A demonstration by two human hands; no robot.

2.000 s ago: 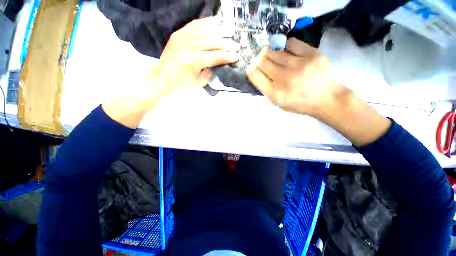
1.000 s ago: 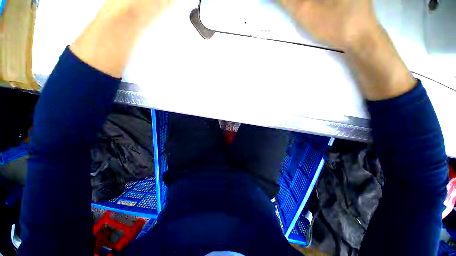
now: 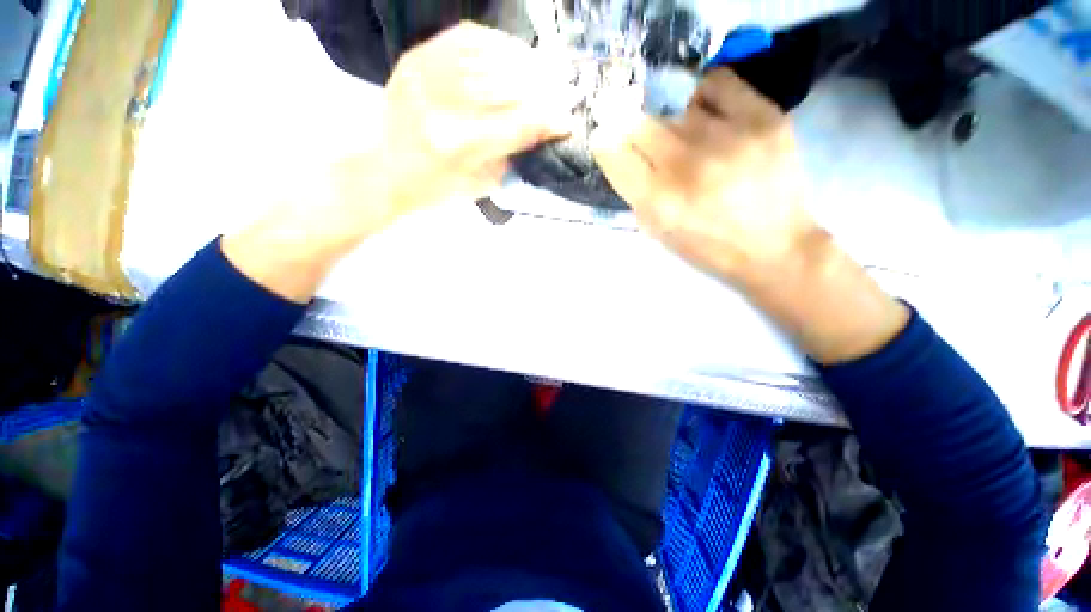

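Note:
A dark garment piece (image 3: pixel 572 175) lies at the needle area (image 3: pixel 589 90) of the sewing machine, between my two hands. My left hand (image 3: pixel 469 114) grips its left side, with fingertips close to the shiny metal parts. My right hand (image 3: pixel 706 161) is on the right side of the needle area, fingers bent onto the cloth; its fingertips are blurred against the metal. More dark cloth (image 3: pixel 353 34) lies behind my left hand at the top of the white table.
A tan board (image 3: pixel 90 144) with blue edges lies on the table (image 3: pixel 574 299) at left. Red scissor handles (image 3: pixel 1077 368) are at the right edge. Blue crates (image 3: pixel 317 550) with dark cloth (image 3: pixel 832 520) stand beside my legs. A white machine part (image 3: pixel 1029 150) is at right.
One second ago both hands were partly out of the top of the picture and the needle area was out of view. Now the view shows them at the needle again, with the dark piece between them.

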